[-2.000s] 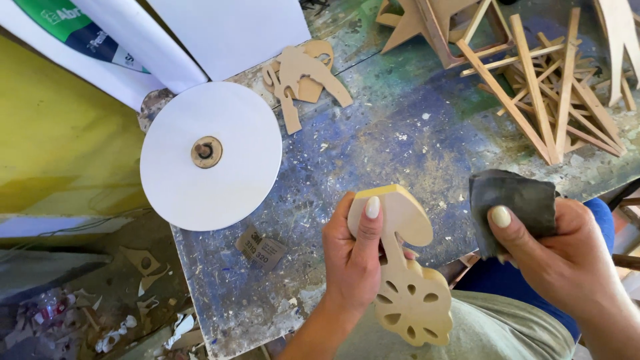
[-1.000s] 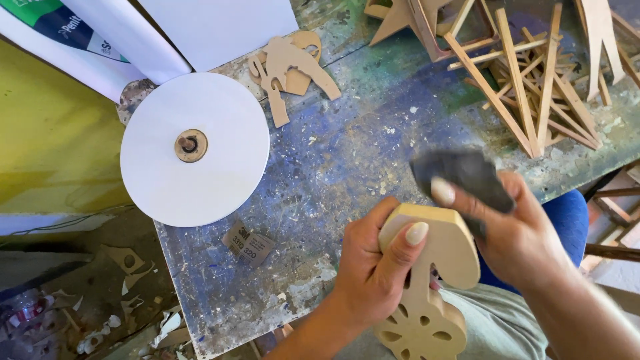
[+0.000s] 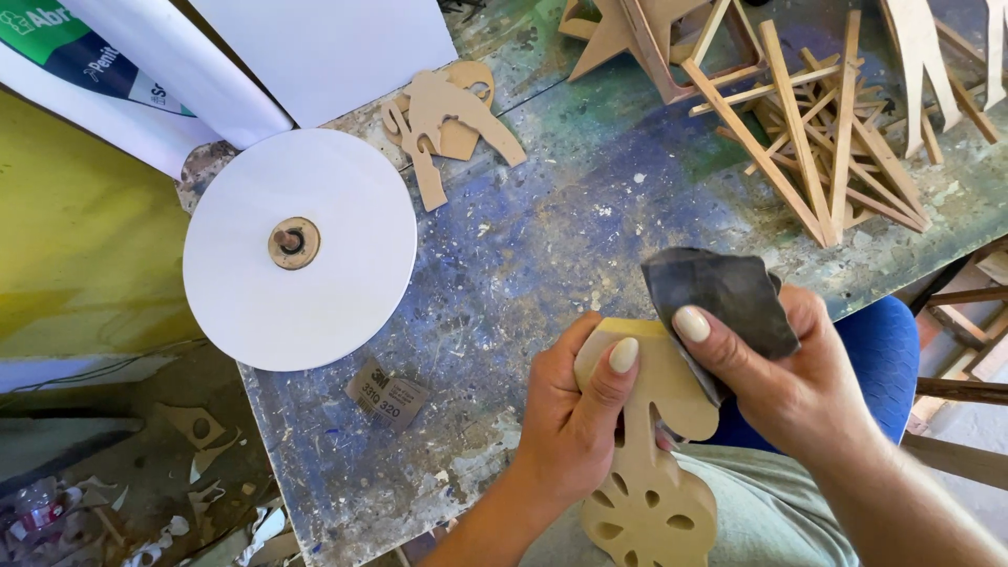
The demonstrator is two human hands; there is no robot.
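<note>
Near the table's front edge, my left hand [image 3: 579, 409] grips a thick MDF cutout [image 3: 650, 472] by its upper part, thumb on its face. The cutout has a rounded top, a narrow stem and a flower-like lower part with petal-shaped holes, which hangs over my lap. My right hand [image 3: 772, 362] holds a dark, folded sheet of sandpaper [image 3: 720, 295], with the thumb on top. The sheet lies against the right upper edge of the cutout. A torn piece of printed abrasive paper [image 3: 387, 398] rests on the table to the left.
A white disc with a central hub [image 3: 315, 323] stands at the left of the paint-stained table [image 3: 543, 213]. Flat MDF cutouts [image 3: 453, 114] lie behind. Thin wooden strips [image 3: 795, 134] are piled at back right, beside a star-shaped piece [image 3: 610, 39]. Scraps [image 3: 201, 433] litter the floor.
The sandpaper, raised apart from the cutout two seconds ago, is now against its right edge. The cutout's top has turned in my left hand.
</note>
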